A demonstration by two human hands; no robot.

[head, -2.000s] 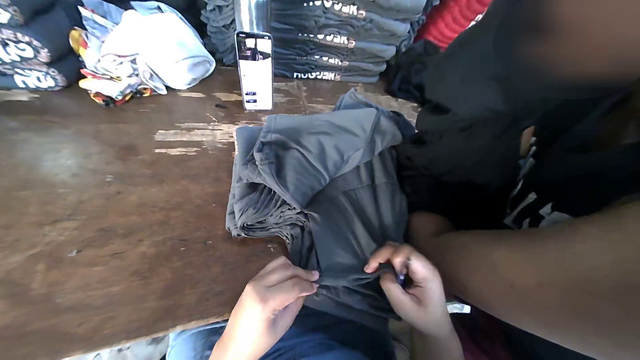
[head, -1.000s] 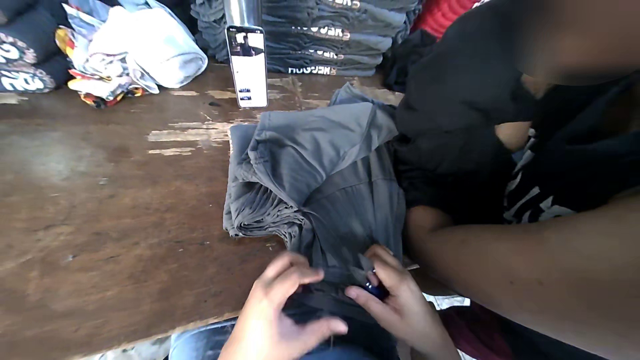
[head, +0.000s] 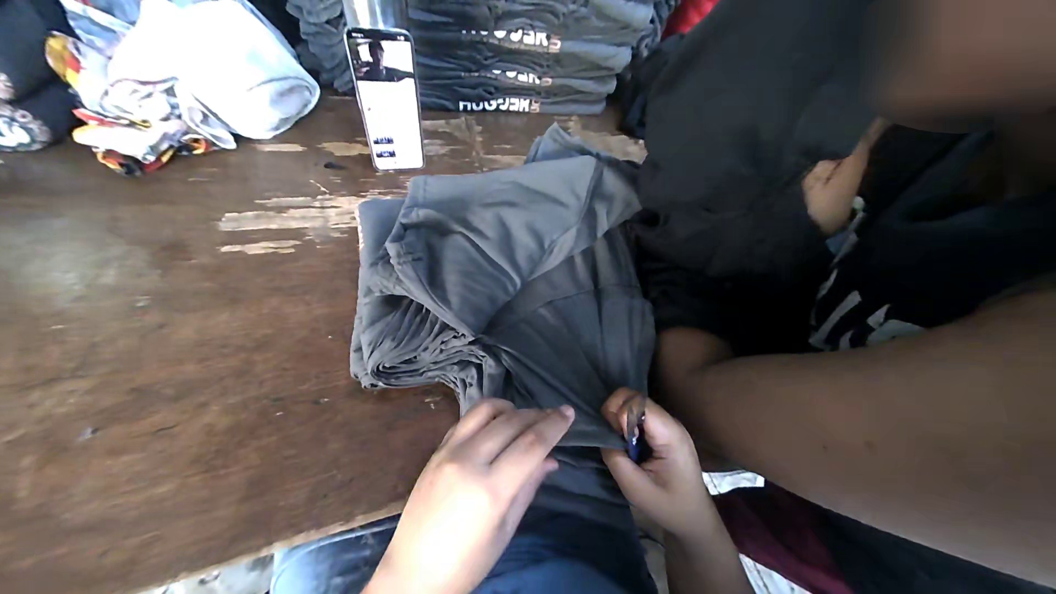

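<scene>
A pile of grey fabric garments [head: 511, 239] lies on the wooden table and hangs over its front edge. My right hand [head: 656, 462] holds a small dark blue tool with a metal tip [head: 635, 433], perhaps thread snips, and pinches the edge of the grey cloth between thumb and finger. My left hand [head: 503, 462] rests at the cloth's lower part, just left of the right hand. Its fingers are bent and close together; whether they grip cloth is hard to tell.
Along the back of the wooden table [head: 206, 346] stand a phone [head: 386, 107], stacked dark printed garments [head: 528, 58] and a pale bundle of cloth [head: 239, 74]. Close on the right, a co-worker's bare arm [head: 866, 421] reaches across near dark fabric [head: 734, 165].
My left hand has gone from thumb and fingers spread apart to fingers close together at the cloth. The right hand keeps the small tool and now pinches the cloth edge.
</scene>
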